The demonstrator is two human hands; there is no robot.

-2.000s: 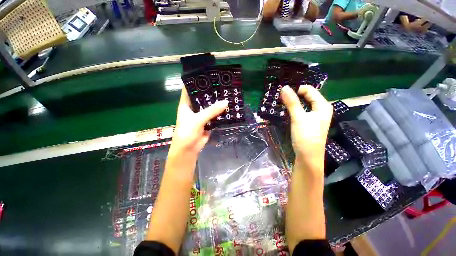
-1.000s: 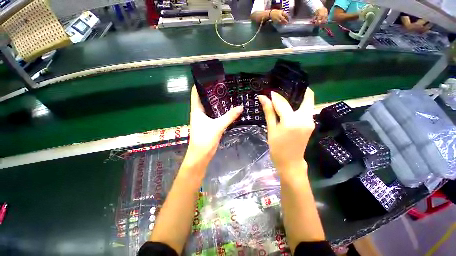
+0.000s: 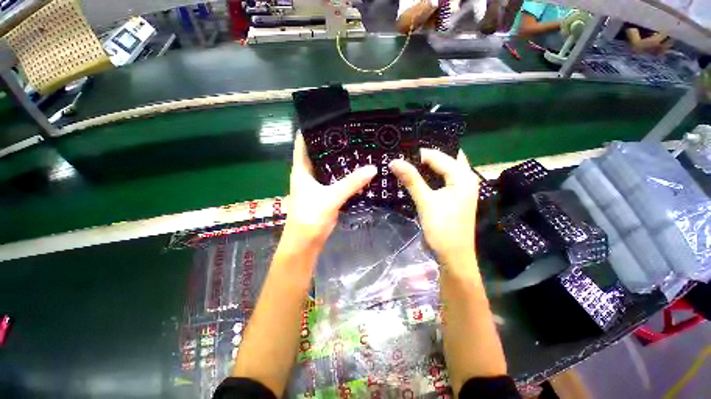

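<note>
A fanned stack of black keypad pieces (image 3: 387, 139) with white digits and navigation rings is held up over the near edge of the conveyor. My left hand (image 3: 316, 195) grips its left side, thumb on the digits. My right hand (image 3: 444, 195) grips its right side, thumb and a finger on the front. The fingers behind the stack are hidden. A clear plastic bag (image 3: 382, 261) lies crinkled below the hands on the printed work mat (image 3: 222, 296).
Piles of keypad pieces (image 3: 573, 226) stand at the right, beside wrapped pale bundles (image 3: 624, 210). The green conveyor belt (image 3: 195, 148) runs across behind the hands. A red pen or marker (image 3: 5, 329) lies at the far left. People's hands and arms show across the belt.
The keypad pieces, held apart two seconds ago, are now together in one fan between both hands. The right-hand part has turned from showing dark edges to showing its face.
</note>
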